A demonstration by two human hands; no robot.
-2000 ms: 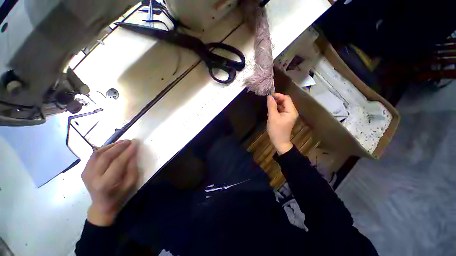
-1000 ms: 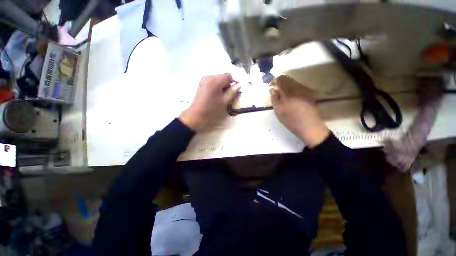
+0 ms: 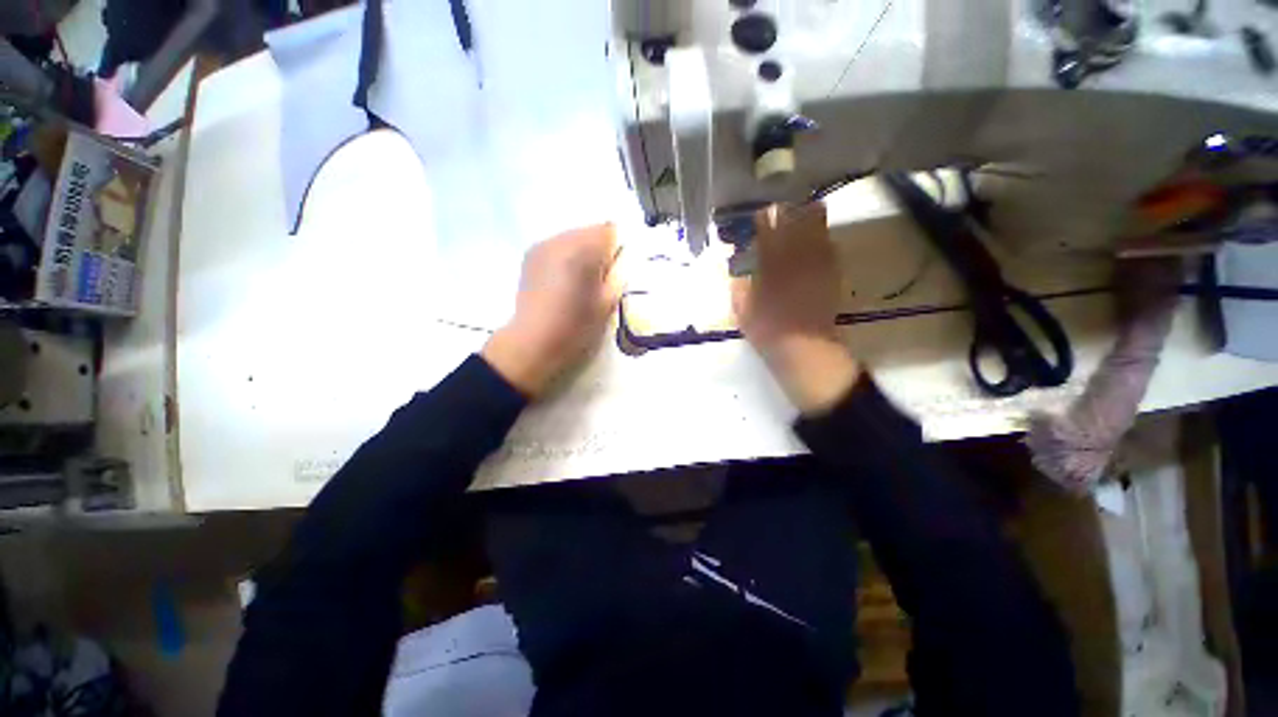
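Observation:
My left hand [image 3: 561, 301] is left of the needle area, fingers curled at the glare. My right hand [image 3: 795, 287] is right of the needle, fingers raised close under the machine head. What either hand holds is lost in glare. The lockstitch sewing machine [image 3: 953, 84] spans the upper right. The needle plate and bed [image 3: 680, 311], outlined dark, lies between the hands. A pale garment panel [image 3: 421, 91] with dark strips and a curved dark edge lies behind and left of the needle. Black fabric shears [image 3: 1012, 336] lie right of my right hand.
A pinkish fringed cloth [image 3: 1114, 399] hangs over the table's right front edge. A printed box [image 3: 98, 224] and a second machine [image 3: 49, 378] are at the left. Pale cloth [image 3: 463, 665] lies below the table. A long box [image 3: 1156, 602] is at lower right.
My right hand has left the pinkish cloth and moved to the needle area. My left hand has also moved there. The view has swung left. Since one second ago both hands stay near the needle.

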